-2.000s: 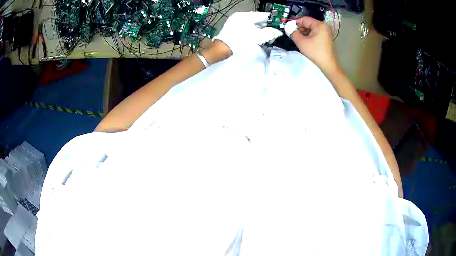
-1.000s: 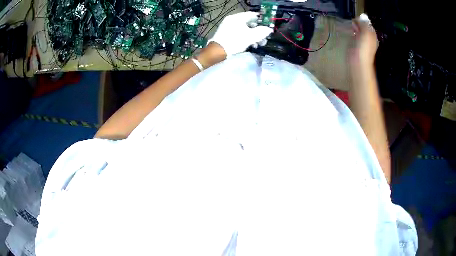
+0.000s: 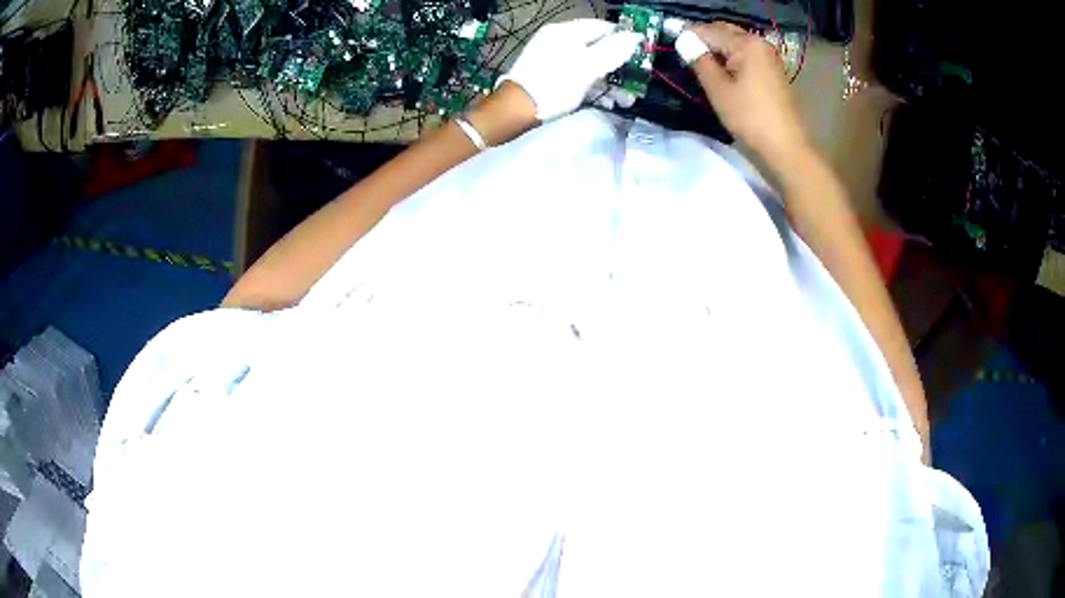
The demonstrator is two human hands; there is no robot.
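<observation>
My left hand [image 3: 575, 72], in a white glove, holds a green circuit board [image 3: 637, 49] by its left side near the top of the view. My right hand [image 3: 736, 76], bare with white finger cots, is at the board's right edge, thumb and finger close together beside a red wire [image 3: 661, 48]. Whether the fingertips grip the wire is too small to tell. A black housing [image 3: 683, 108] lies under the board and hands, mostly hidden. The red wire loops to the right behind my right hand.
A large tangled board pile [image 3: 350, 58] covers the left of the bench [image 3: 222, 123], with thin black wires around it. Orange-handled pliers [image 3: 84, 99] lie at the far left. Dark stacked housings [image 3: 975, 140] stand at the right. Another black housing [image 3: 806, 14] is at the top edge.
My right hand was at the board two seconds ago, moved out right to the stacked housings, and is now back at the board. My left hand has kept hold of the board.
</observation>
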